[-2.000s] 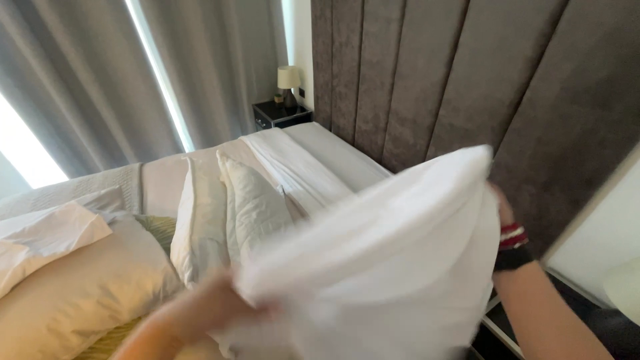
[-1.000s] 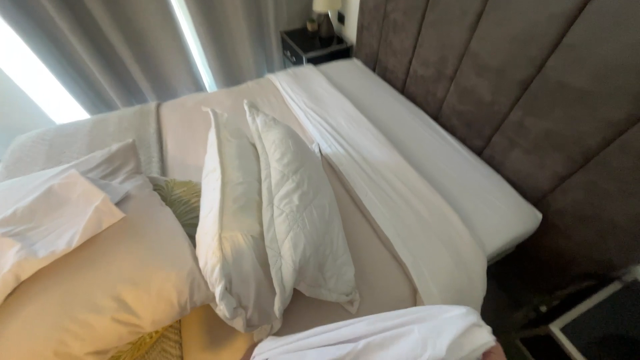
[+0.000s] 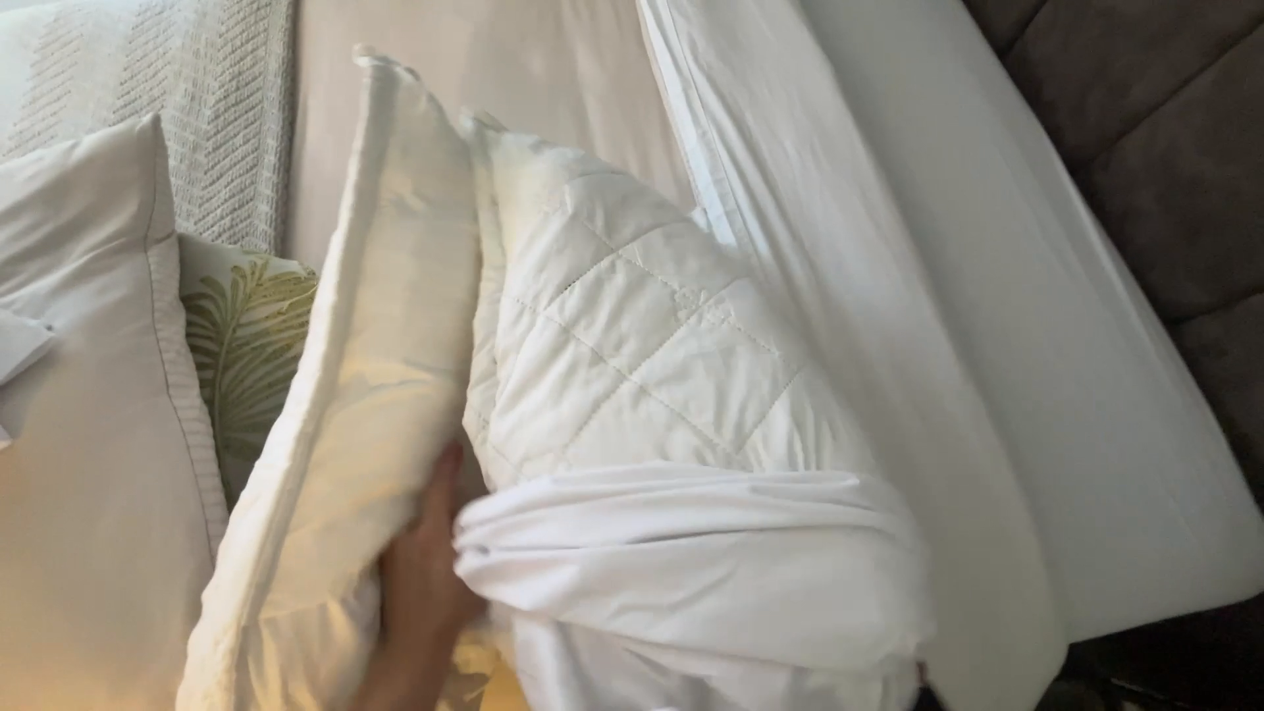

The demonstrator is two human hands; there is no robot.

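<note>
A quilted white pillow lies on the bed, its near end inside a bunched white pillowcase. My left hand is between this pillow and a plain cream pillow standing on edge to its left. The fingers reach up beside the pillowcase's left edge; whether they grip the cloth cannot be made out. Of my right arm only a dark bit of wristband shows at the bottom edge, right of the pillowcase; the right hand itself is hidden behind the cloth or out of the frame.
At left lie a large light pillow, a cushion with a green leaf pattern and a textured grey bedspread. A folded white sheet runs along the mattress. The padded dark headboard rises at right.
The white pillowcase, held up off the bed two seconds ago, is now around the near end of the quilted pillow. My left hand has come in between the two pillows. The view has moved closer.
</note>
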